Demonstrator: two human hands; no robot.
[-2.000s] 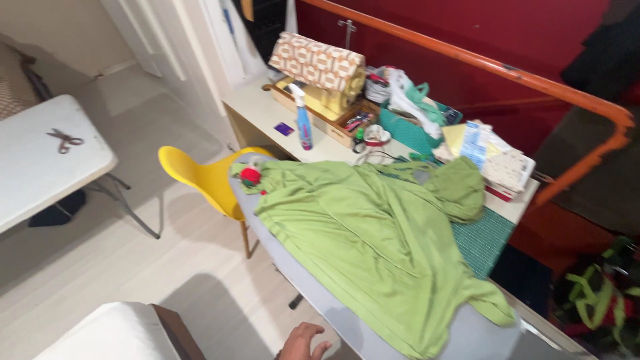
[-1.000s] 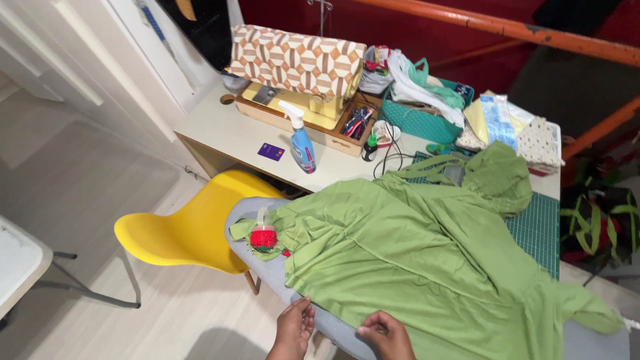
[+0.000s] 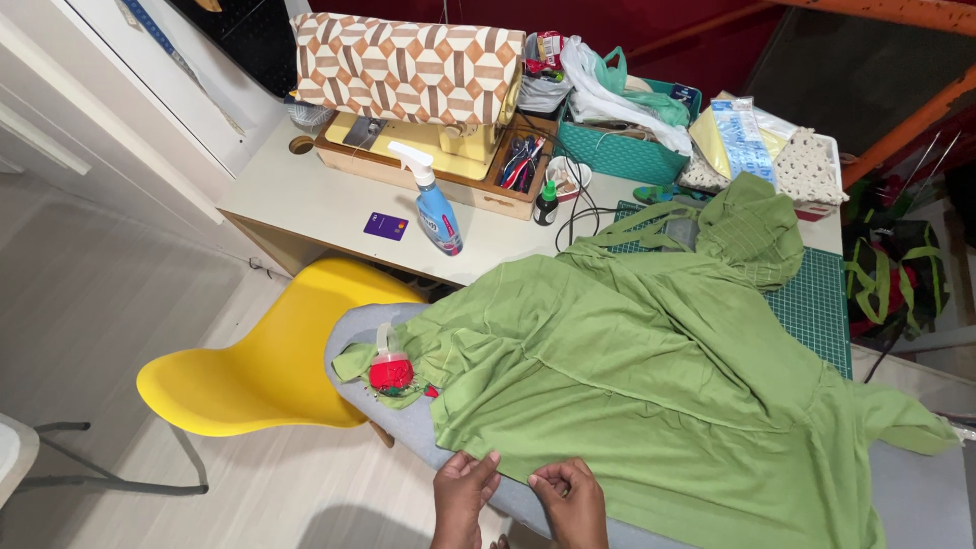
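A green gathered garment lies spread over a grey ironing board. At its near edge, my left hand has thumb and fingertips together at the hem. My right hand, a little to the right, also has thumb and finger pinched at the cloth edge; whether cloth is between them is hard to tell. A red pincushion with a clear wrist band and pins rests at the board's left end, and a small red piece lies beside it.
Behind the board is a table with a covered sewing machine, a spray bottle, a purple card, a small dark bottle, a teal basket and a green cutting mat. A yellow chair stands left.
Two seconds ago only one hand showed, at the bottom edge. Both hands are now at the garment's near edge, close to where they were one second ago. The view has moved nearer to the board.
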